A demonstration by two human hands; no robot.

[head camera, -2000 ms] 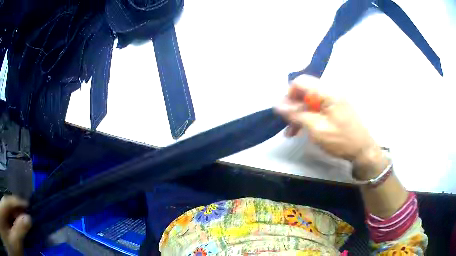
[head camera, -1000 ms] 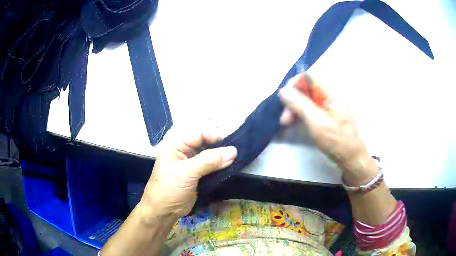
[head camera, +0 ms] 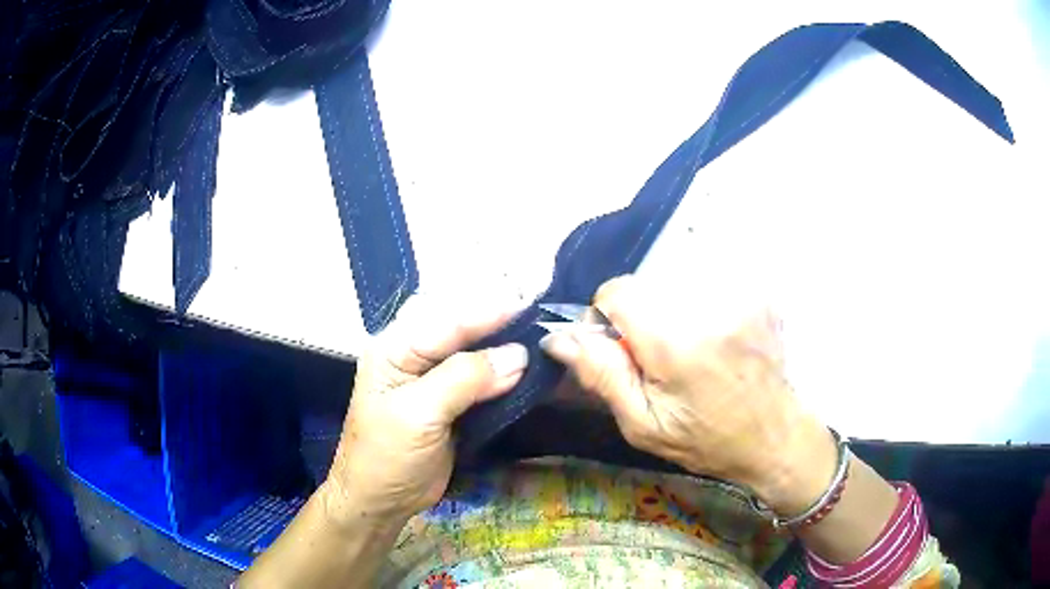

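A long dark denim strip (head camera: 662,207) with pale topstitching runs from the far right of the table down to my hands. My left hand (head camera: 420,397) grips its near part between thumb and fingers, close to the table's front edge. My right hand (head camera: 702,374) holds small thread snips (head camera: 572,319), with the two silver blades parted and pointing left at the strip, just beside my left fingertips. Only a bit of the orange-red handle shows under the fingers. Whether the blades touch a thread cannot be seen.
A large dark heap of strips (head camera: 104,127) lies at the far left, with ends hanging over the table edge. One strip end (head camera: 366,196) points toward me on the white table (head camera: 495,127). Blue bins (head camera: 230,449) stand below the table at the left.
My left hand has come from the lower left to the strip's near part beside the table edge. My right hand has moved down and left, and the snips' blades now show at the strip.
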